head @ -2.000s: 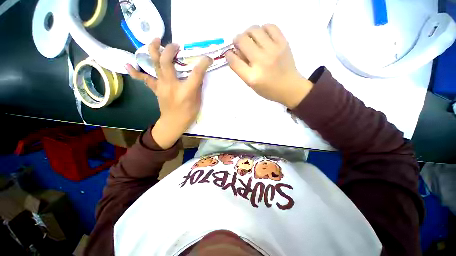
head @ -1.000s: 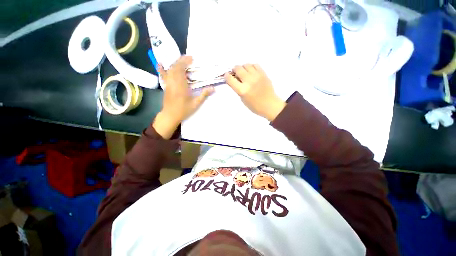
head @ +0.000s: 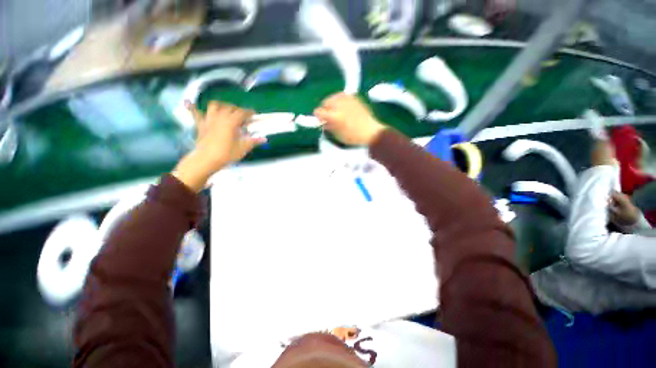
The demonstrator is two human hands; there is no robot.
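My left hand [head: 221,136] and my right hand [head: 348,118] are stretched forward over the green conveyor belt. A white curved housing [head: 272,123] is between them, blurred. The left fingers are on its left part and the right fingertips are at its right end. A small blue patch shows under the left thumb. Another blue battery cell [head: 363,189] lies on the white sheet [head: 316,251] below my right hand.
Several white curved pieces lie on the green belt [head: 302,147]. A blue tape dispenser [head: 446,144] is right of my right hand. A white tape roll [head: 68,259] is at left. At right, another person's white sleeve [head: 611,223] shows near more housings.
The view has tilted up to show the belt. Both hands have moved forward from the white sheet to over the belt, with the housing between them.
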